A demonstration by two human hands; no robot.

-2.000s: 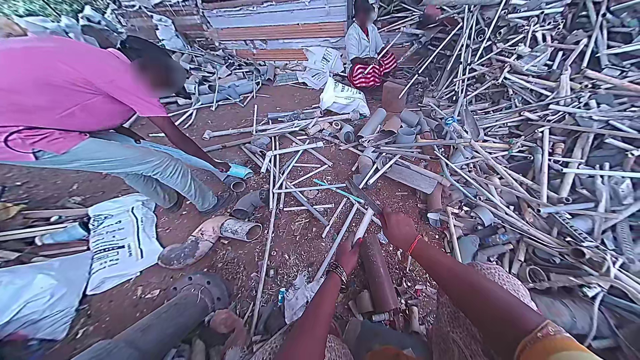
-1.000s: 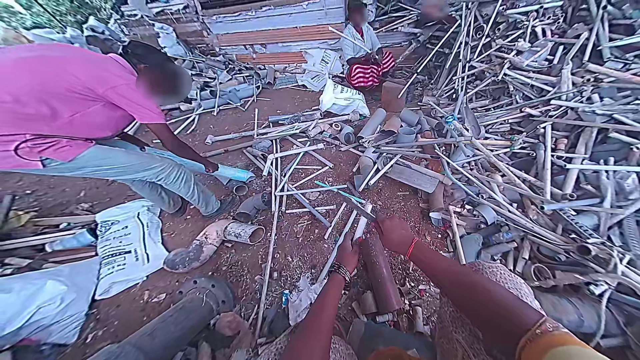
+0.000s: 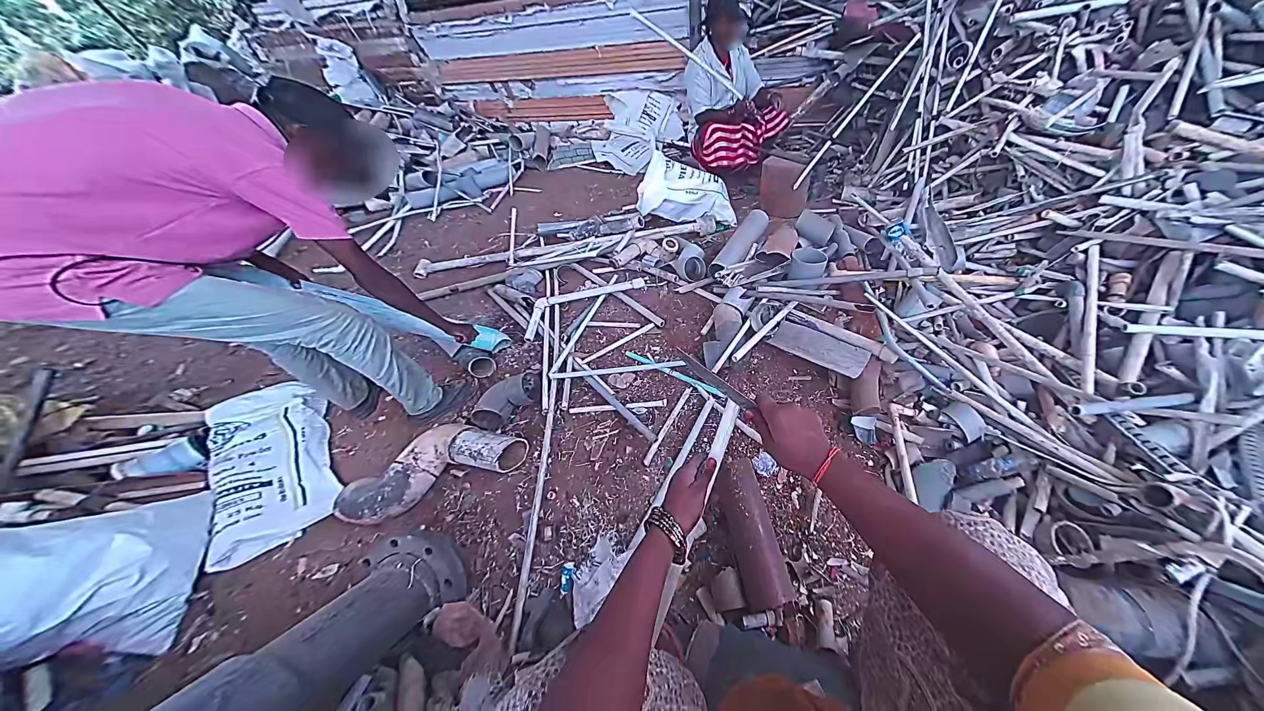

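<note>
My left hand (image 3: 688, 493), with a beaded bracelet at its wrist, grips a white plastic pipe (image 3: 724, 432) that slants up and away from me. In my right hand (image 3: 791, 434), which has a red thread at the wrist, is the handle end of a long flat knife-like blade (image 3: 713, 378). The blade points up and left and lies across or just above the pipe's far end; whether they touch, I cannot tell. Beneath my hands a thick brown pipe (image 3: 752, 538) rests on the ground. Thin white pipes (image 3: 592, 373) and a turquoise strip (image 3: 647, 361) lie beyond the blade.
A big heap of scrap pipes (image 3: 1086, 296) fills the right side. At left, a person in a pink shirt (image 3: 148, 188) bends over a pipe. Another person (image 3: 733, 94) sits at the back. A grey flanged pipe (image 3: 326, 632), a pipe elbow (image 3: 405, 484) and white sacks (image 3: 267, 474) lie at left.
The pink-shirted person's hands and the blue-grey pipe have moved to the right since the oldest frame. My hands keep their hold on the blade and the white pipe.
</note>
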